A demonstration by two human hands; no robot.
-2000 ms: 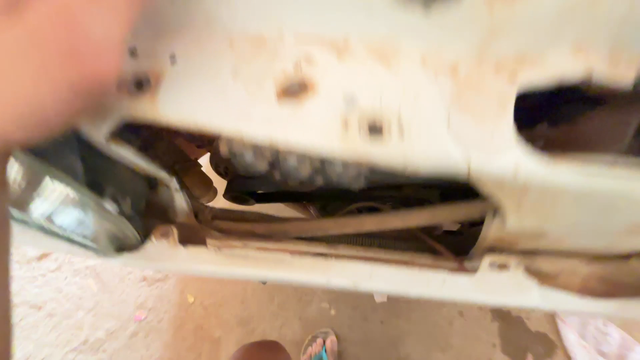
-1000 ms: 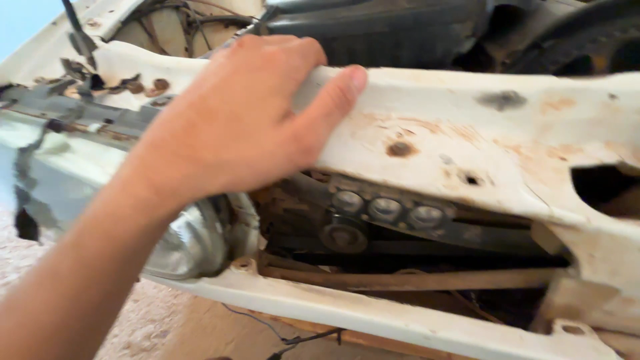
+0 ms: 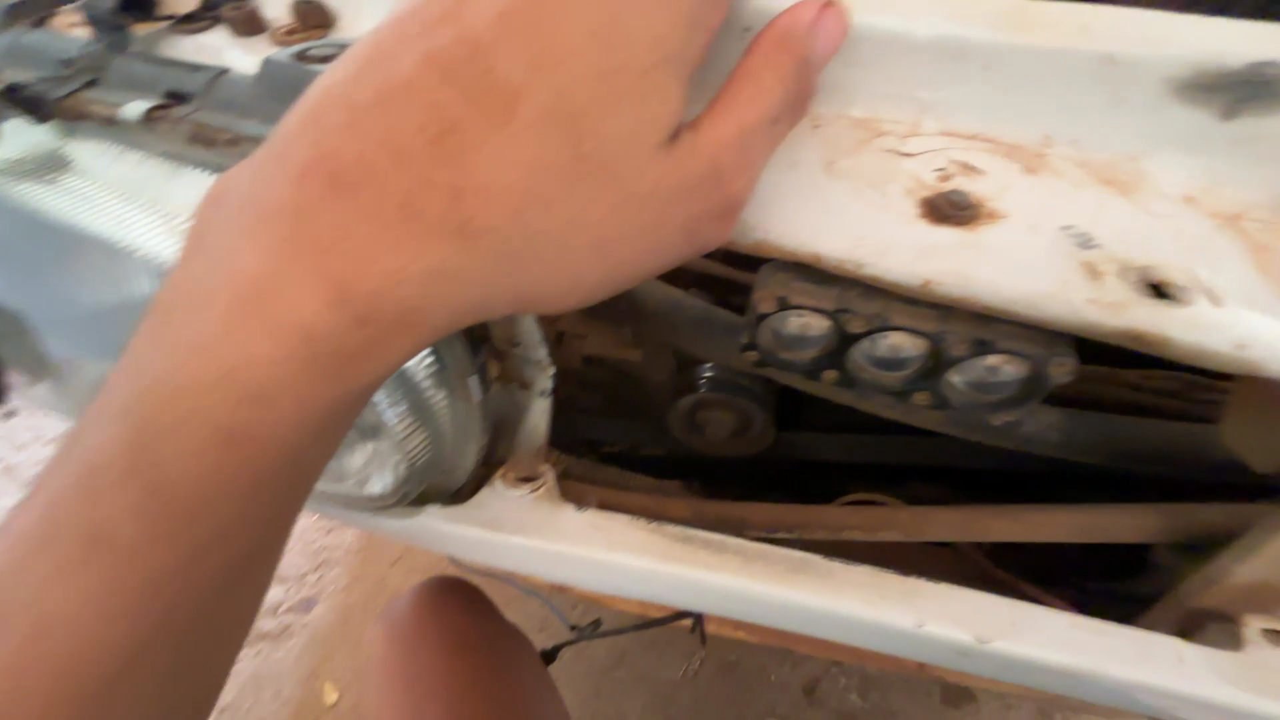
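Observation:
My left hand (image 3: pixel 500 170) lies palm down on the white painted front panel (image 3: pixel 850 190) of a vehicle, its forearm coming in from the lower left. The thumb is spread along the panel; the other fingertips are cut off by the top edge, so their grip is unseen. Beneath the wrist is a round glass headlight (image 3: pixel 400 440), partly covered. Right of it, in the opening under the panel, sit a dusty unit with three round lenses (image 3: pixel 893 355) and a round pulley-like part (image 3: pixel 720 415). My right hand is out of view.
A pale metal crossbar (image 3: pixel 740 580) runs below the opening, with a brown bar (image 3: pixel 900 522) just behind it. A ribbed clear lamp lens (image 3: pixel 90 190) is at the left. Black wiring (image 3: pixel 620 628) hangs over the dirt floor, beside what looks like a knee (image 3: pixel 465 655).
A blurred hand was at the upper left two seconds ago; one second ago my left hand was on the panel, where it still rests. The view has moved closer to the panel.

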